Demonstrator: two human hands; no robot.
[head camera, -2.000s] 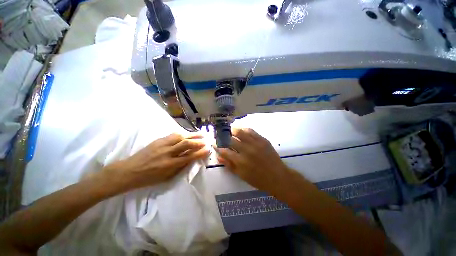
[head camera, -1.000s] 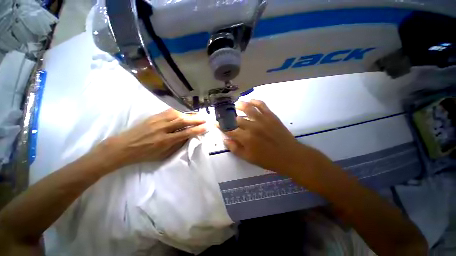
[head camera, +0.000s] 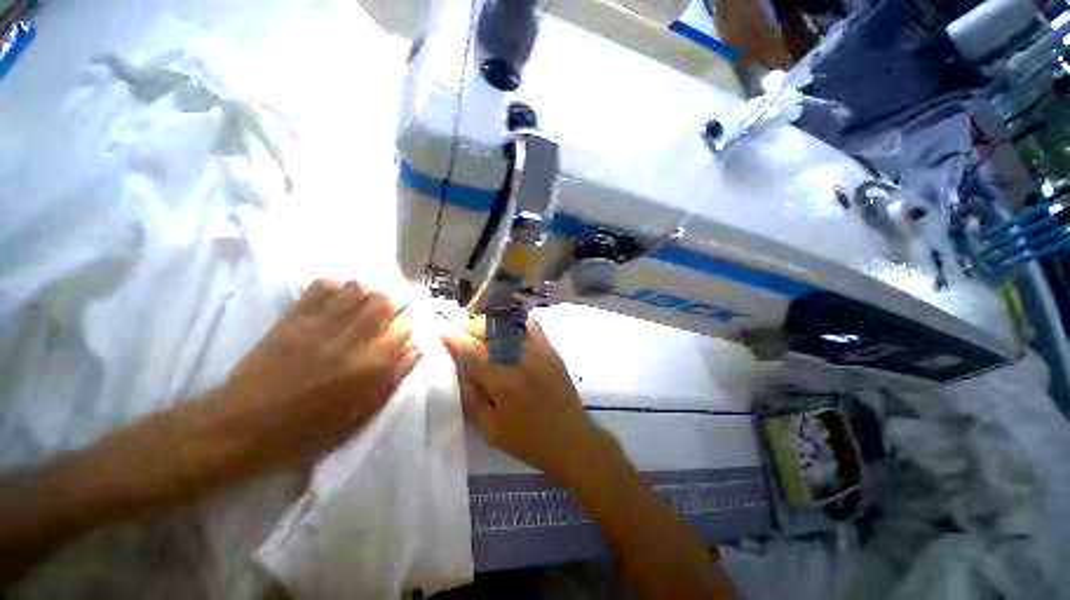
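Note:
The white garment piece (head camera: 387, 504) lies over the machine bed and hangs over the table's front edge. My left hand (head camera: 329, 352) lies on the cloth left of the needle area (head camera: 444, 285), fingers bent and fingertips pressing the cloth. My right hand (head camera: 510, 381) is right of the needle, its fingertips at the cloth's edge, partly behind the dark grey cylinder (head camera: 506, 336). The white sewing machine head (head camera: 634, 176) with blue stripe and JACK lettering stands just beyond both hands. The needle point is lost in bright glare.
A grey ruler strip (head camera: 704, 502) runs along the front table edge. A small open box (head camera: 812, 457) with pale items sits right of the machine. Crumpled pale cloth (head camera: 974, 469) lies at the right. Another person's arm (head camera: 751, 32) shows at the top, near dark cloth and blue racks.
The view has turned, showing more of the machine's right end and the background. My left hand looks more bunched. More cloth shows spread at the left; both hands remain beside the needle.

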